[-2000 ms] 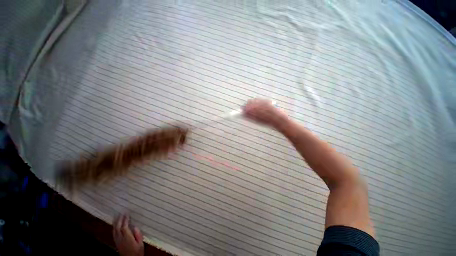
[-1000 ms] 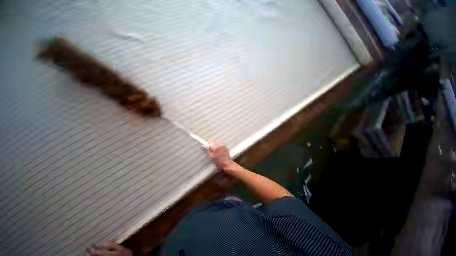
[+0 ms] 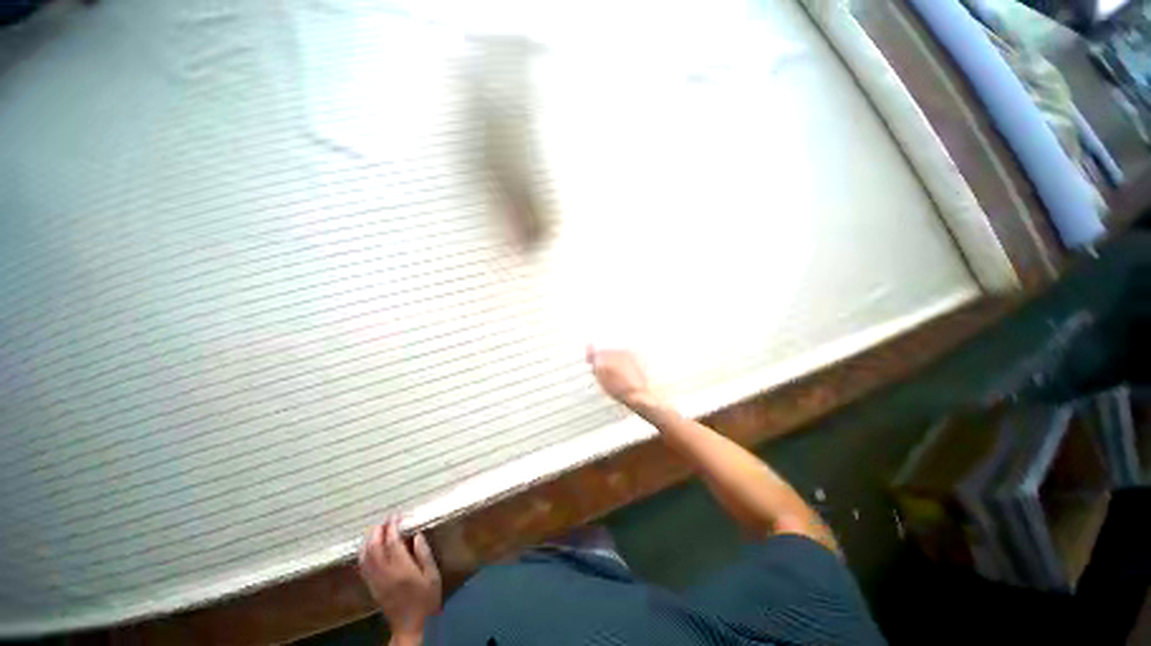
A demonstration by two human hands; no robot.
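Note:
The striped cream-white cloth (image 3: 290, 328) covers most of the table, with thin dark lines and a few soft wrinkles at the back. My right hand (image 3: 619, 375) is closed over the cloth, inward from the near edge. The brown feather duster (image 3: 511, 158) is blurred above or on the cloth, beyond that hand; its thin white handle is lost in the glare but lines up with the hand. My left hand (image 3: 401, 574) is at the near table edge, fingertips on the cloth's border; whether it pinches the cloth I cannot tell.
A long off-white roll (image 3: 928, 158) lies along the cloth's right end. Beyond it are a pale blue roll (image 3: 1016, 120) and a crumpled cloth heap. The brown table edge (image 3: 555, 505) runs along the near side. Open cardboard boxes (image 3: 985, 480) stand on the dark green floor at right.
The duster has swung from the left to the middle of the cloth. The view has turned, and more of the table's right end shows. My left hand is more fully in view at the edge.

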